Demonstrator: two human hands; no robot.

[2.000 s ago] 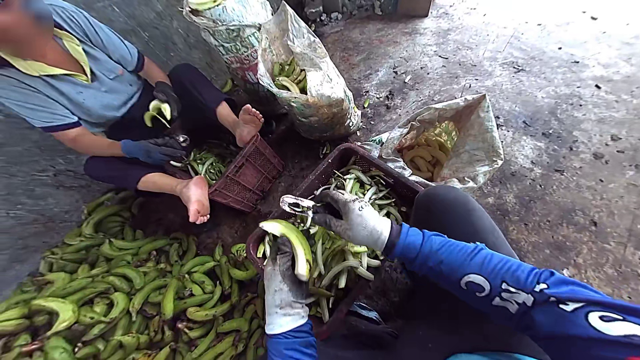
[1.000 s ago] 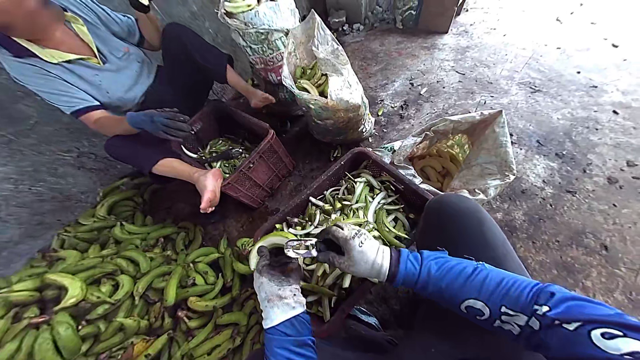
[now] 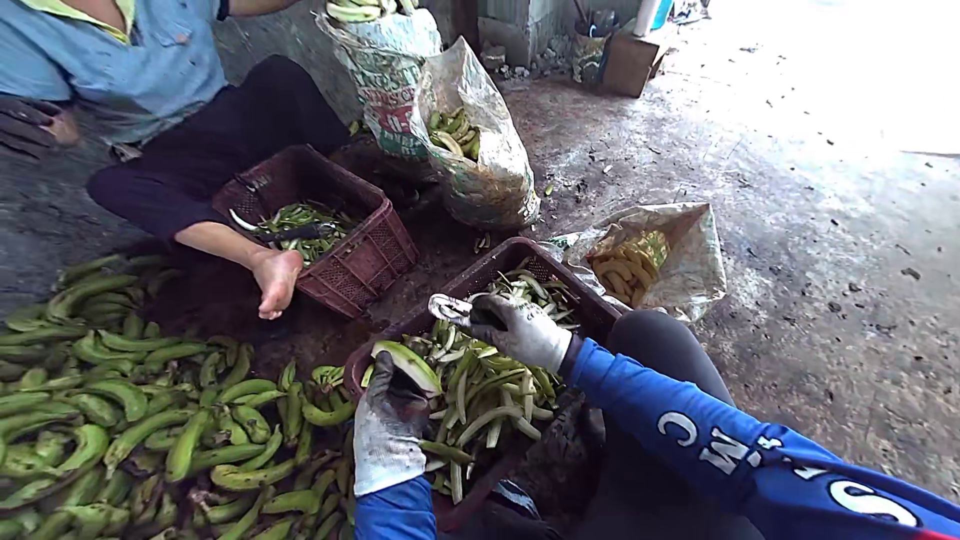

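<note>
My left hand (image 3: pixel 391 424), in a stained white and dark work glove, grips a partly peeled green plantain or banana (image 3: pixel 409 367) over the near crate's left edge. Up and to the right of it, my right hand (image 3: pixel 517 326), gloved alike, holds a peeler-like tool (image 3: pixel 450 308) with a pale looped frame; its blade cannot be made out. Tool and fruit are apart. Beneath both hands, the dark red plastic crate (image 3: pixel 480 274) holds many strips of green and white peel (image 3: pixel 491 390).
Unpeeled green fruit (image 3: pixel 150 420) is heaped on the floor at left. A person (image 3: pixel 150 82) sits barefoot beside another crate (image 3: pixel 360 262) of peels. Woven sacks with fruit (image 3: pixel 487 165) stand behind; an open sack (image 3: pixel 686 262) of peeled fruit lies right of my crate.
The tool was at the fruit one second ago; now my hands are farther apart. The other person's gloved hand has moved from the crate's edge to the far left. The view has shifted.
</note>
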